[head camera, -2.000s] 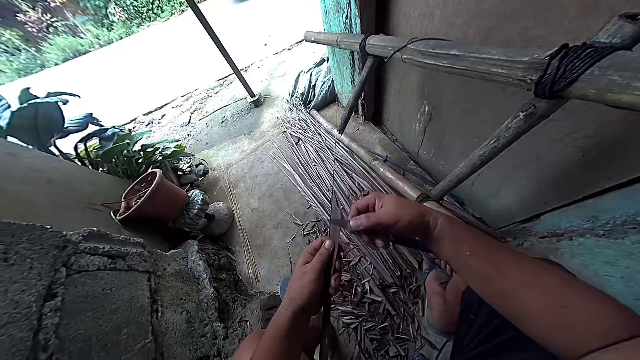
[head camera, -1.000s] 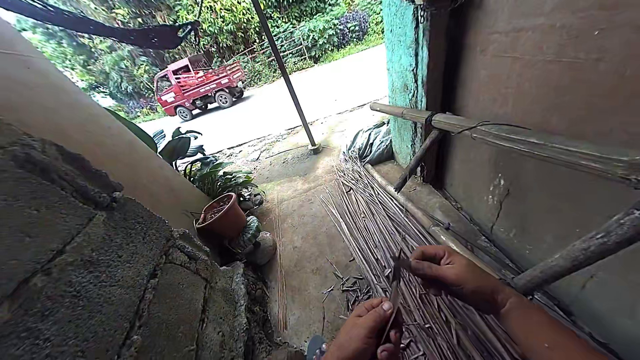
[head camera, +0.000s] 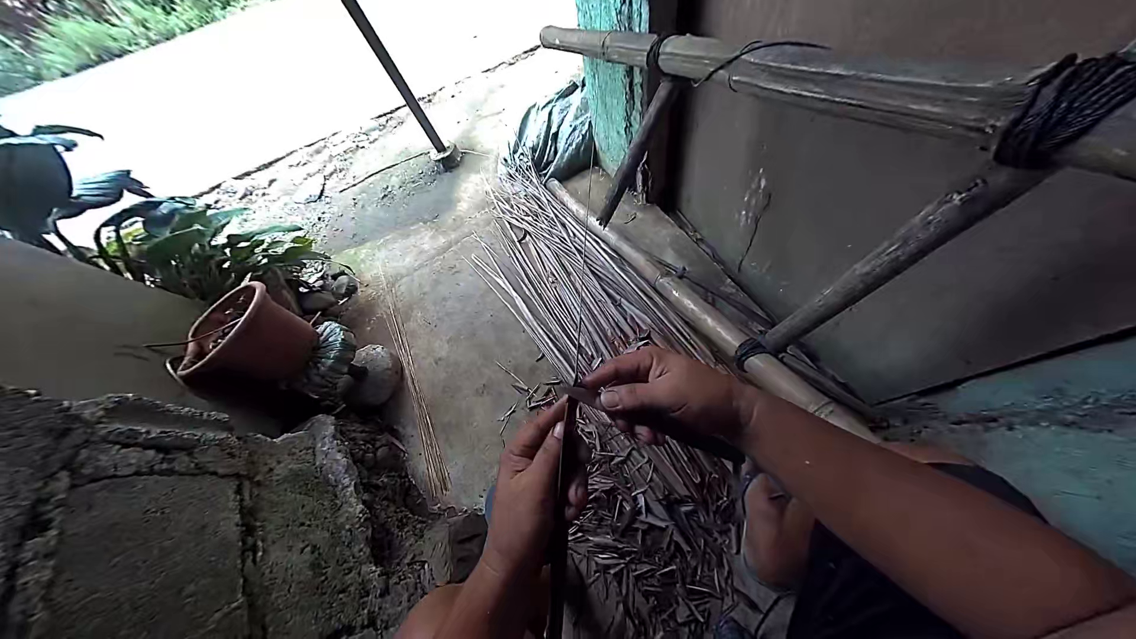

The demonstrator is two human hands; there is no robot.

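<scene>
My left hand is closed around a long thin dark strip, perhaps a plant stalk, that runs from the bottom edge up between my hands. A thinner end of it rises toward the bamboo rail. My right hand grips a small knife, whose blade lies across the strip just above my left fingertips. Its dark handle runs back under my right palm. Beyond and below both hands a heap of long dry stalks lies on the floor, with many short cut pieces nearer my feet.
A bamboo pole lies along the stalks, below a lashed bamboo rail at the right wall. At left are a tipped clay pot, a rough block wall and a bundle of thin sticks. A metal post stands ahead.
The view has swung down and left since one second ago, and the red truck seen then on the road is out of view. Both hands stay together at the strip.
</scene>
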